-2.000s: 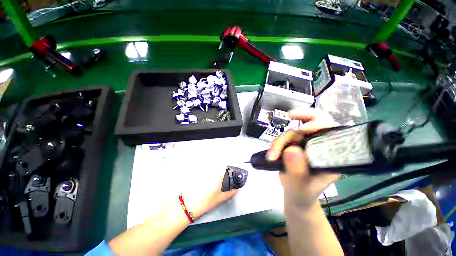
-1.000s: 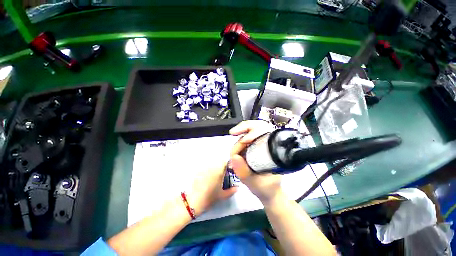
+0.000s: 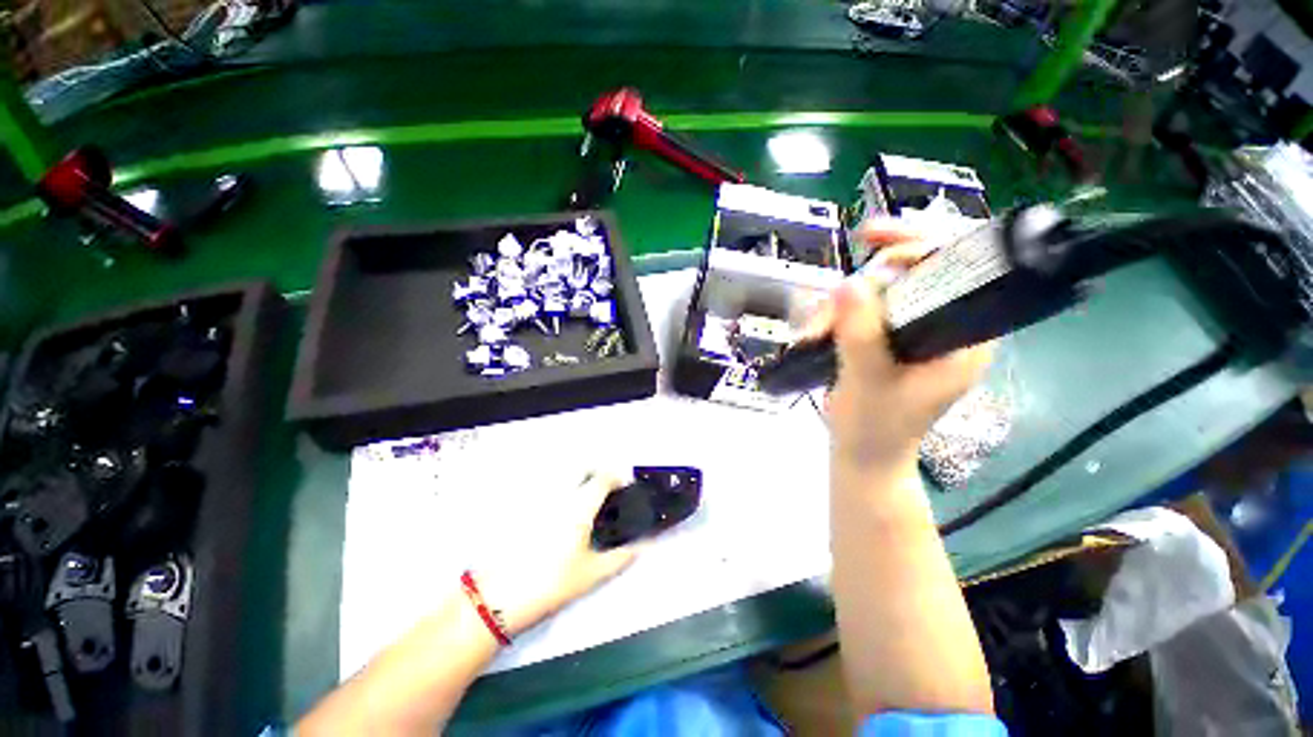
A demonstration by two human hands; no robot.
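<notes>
My left hand (image 3: 569,554) holds a black bracket (image 3: 648,504) over the white work paper (image 3: 461,504). My right hand (image 3: 893,346) grips the electric screwdriver (image 3: 979,285), a thick dark cylinder with a pale label. Its tip points down-left at the open front of the screw feeder (image 3: 773,272), a white-and-black box right of the paper; the tip is blurred and I cannot tell if it touches a screw. Silver-white metal fittings (image 3: 540,281) lie heaped in the right part of the centre parts tray (image 3: 339,410).
A larger black tray (image 3: 238,475) at left holds black assemblies (image 3: 159,619). A second feeder box (image 3: 925,184) and a bag of small hardware (image 3: 968,432) are at right. A carton with crumpled white packing (image 3: 1159,590) sits below the bench's right edge. Red-and-black clamps (image 3: 662,141) line the back.
My right hand and the screwdriver have moved from the bracket up and right to the feeder. The bracket has turned in my left hand. The view has shifted slightly.
</notes>
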